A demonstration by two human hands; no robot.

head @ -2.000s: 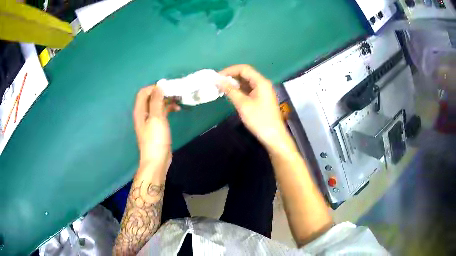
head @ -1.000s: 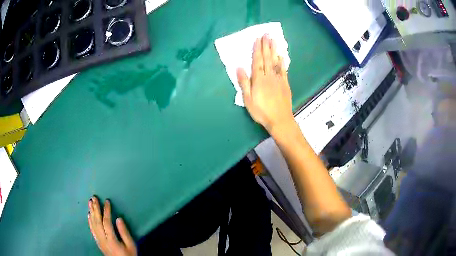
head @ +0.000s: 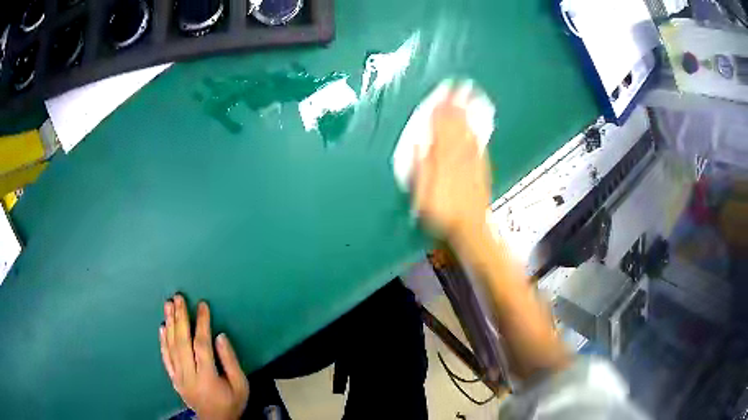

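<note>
A white cleaning wipe [head: 408,149] lies on the green mat [head: 246,213], right of centre. My right hand [head: 451,164] is blurred and presses flat on top of the wipe, covering its middle. My left hand [head: 199,361] rests flat on the mat near the front edge at the lower left, fingers apart, holding nothing. Wet patches [head: 275,89] show on the mat left of the wipe. Some of them shine white with reflected light.
A black foam tray [head: 197,45] with round units in its pockets is at the upper left, over white paper [head: 102,102]. A yellow object [head: 20,156] is at the left edge. A white and blue box [head: 617,49] and a pale machine [head: 595,299] stand at the right.
The wipe, held bunched in both hands earlier, was then spread under my right hand. Since then my right hand and the wipe have shifted slightly. My left hand stays on the mat.
</note>
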